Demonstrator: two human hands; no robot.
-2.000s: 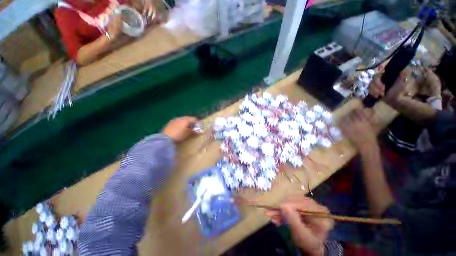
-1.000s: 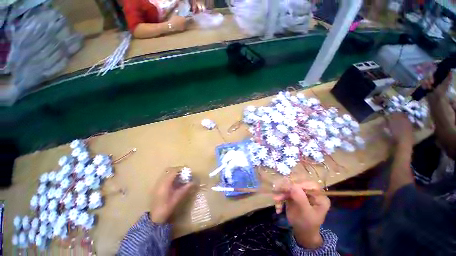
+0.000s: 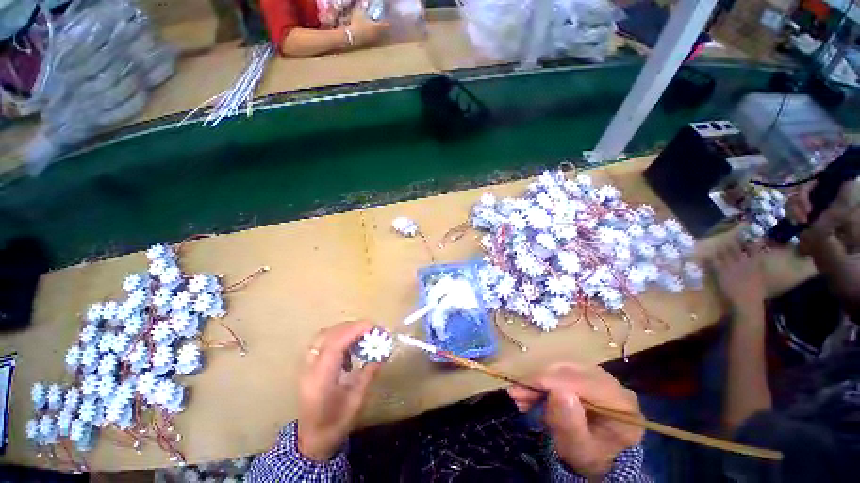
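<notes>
My left hand point(image 3: 332, 382) holds one small motor part point(image 3: 374, 345) in its fingertips, its white toothed face turned up. My right hand point(image 3: 587, 415) holds a long thin brush point(image 3: 481, 366) like a pen. The brush's white tip is close to the right side of the part's face; I cannot tell if they touch. The blue paste tub point(image 3: 483, 344) stands just beyond the brush, with white paste point(image 3: 454, 300) inside and a flat white stick point(image 3: 421, 313) lying across its left edge.
A large parts heap point(image 3: 566, 245) lies right of the tub, another heap point(image 3: 141, 344) at the left. A single part point(image 3: 405, 225) lies behind the tub. A green belt point(image 3: 311, 156), a metal post point(image 3: 651, 85) and a black device point(image 3: 702, 174) are beyond. A neighbour's arm point(image 3: 745, 330) is at right.
My left hand first drew back from beside the right heap and now holds a part, raised slightly. The brush tip has moved from over the tub's near edge to beside the part.
</notes>
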